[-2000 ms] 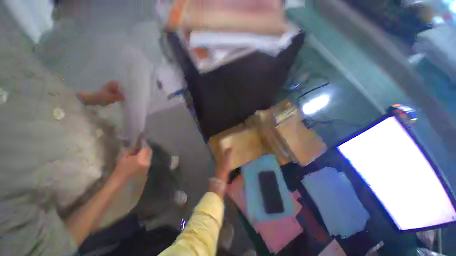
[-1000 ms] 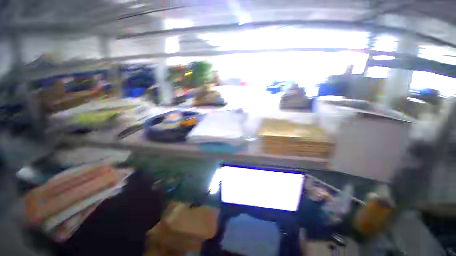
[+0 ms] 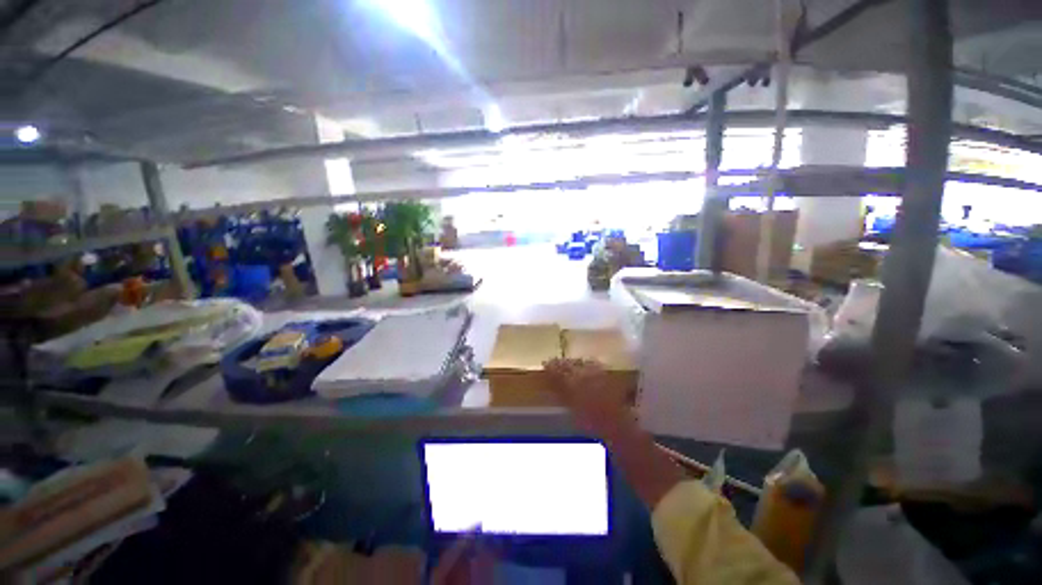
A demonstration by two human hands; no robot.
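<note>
Two tan piles of kraft envelopes or cards (image 3: 520, 363) stand side by side on the shelf behind the monitor. My right hand (image 3: 585, 386), with a yellow sleeve, reaches up from the lower right and its fingers are at the upper front of the piles, near where they meet. The hand covers part of the right pile; whether it grips anything cannot be told. A blurred, skin-toned shape at the bottom edge, before the monitor, looks like my left hand (image 3: 463, 560); its fingers are unclear. More tan envelopes (image 3: 354, 565) lie cut off at the bottom edge.
The lit monitor (image 3: 517, 488) stands below the shelf (image 3: 263, 418). A white box (image 3: 726, 371) is right of the piles; white papers (image 3: 394, 352) and a blue round tray (image 3: 257, 375) are left. A yellow roll (image 3: 788, 509) and grey post (image 3: 903, 229) stand at right.
The view has swung up from the desk to the shelf. My right hand has come into view at the tan piles. The other person seen two seconds ago is out of view.
</note>
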